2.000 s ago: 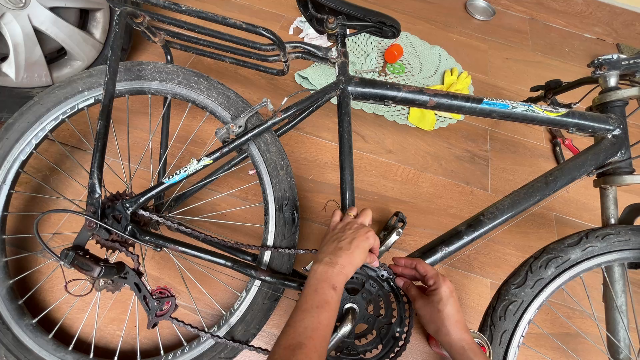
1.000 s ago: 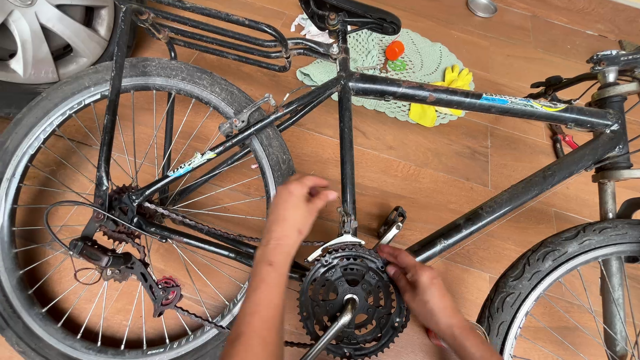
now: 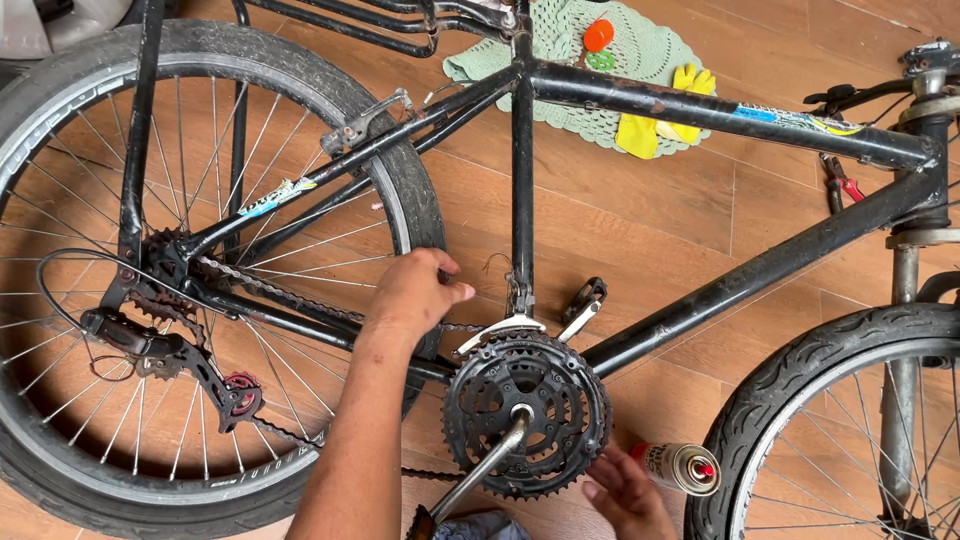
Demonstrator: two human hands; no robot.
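A black bicycle frame (image 3: 679, 307) stands before me. My left hand (image 3: 421, 289) is raised between the rear tire (image 3: 420, 210) and the front derailleur (image 3: 517, 322), fingers apart, nothing visible in it. Low at the right edge of the chainrings (image 3: 480, 420), my right hand (image 3: 626, 491) has its fingers apart, near a spray can (image 3: 686, 469); no object shows in it. The bicycle chain (image 3: 285, 292) runs from the rear sprockets toward the chainrings, and its lower run leaves the rear derailleur (image 3: 157, 349). The crank arm (image 3: 484, 465) points down and left.
Beyond the frame, a green crocheted mat (image 3: 559, 124) lies on the wood-look floor with yellow gloves (image 3: 637, 135) and an orange-red object (image 3: 598, 35). Red-handled pliers (image 3: 844, 187) lie near the head tube. The front wheel (image 3: 750, 420) is at right, a car wheel (image 3: 56, 26) at upper left.
Both hands were together at the top of the chainrings; they have since parted. My right hand has moved down along the chainrings' right side. The view is closer.
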